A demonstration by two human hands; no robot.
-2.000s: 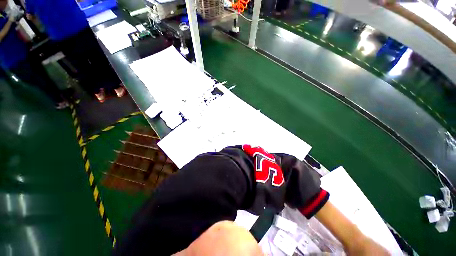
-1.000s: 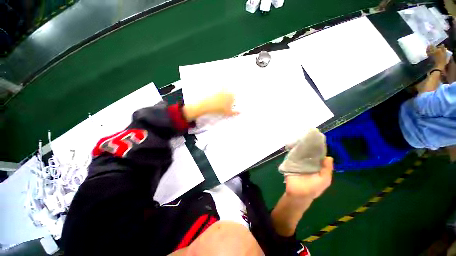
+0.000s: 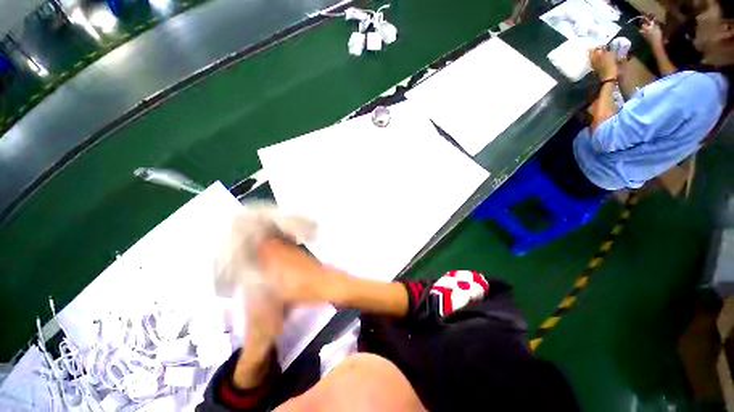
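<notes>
My right hand point(image 3: 296, 272) reaches in from the right, blurred, and is closed on the beige-grey cleaning cloth point(image 3: 248, 235). My left hand point(image 3: 262, 320) is below it, its forearm coming up from the bottom; it is blurred, and its fingers are hidden at the cloth. Whether a unit is inside the cloth cannot be told. The hands are together over the gap between the left white sheet point(image 3: 173, 249) and the middle white sheet point(image 3: 386, 177). A tangled pile of white adapters and cords point(image 3: 153, 358) lies on the left sheet at lower left.
A silver round metal dish point(image 3: 381, 117) is at the middle sheet's far edge. The green conveyor point(image 3: 265, 96) carries a white adapter group point(image 3: 372, 32) and a blurred pale item point(image 3: 167, 178). A co-worker in light blue point(image 3: 656, 129) sits at right on a blue stool point(image 3: 531, 209).
My right hand has carried the cloth leftward to my left hand. My left hand has come back from the middle sheet. The view has shifted, showing more of the pile and co-worker.
</notes>
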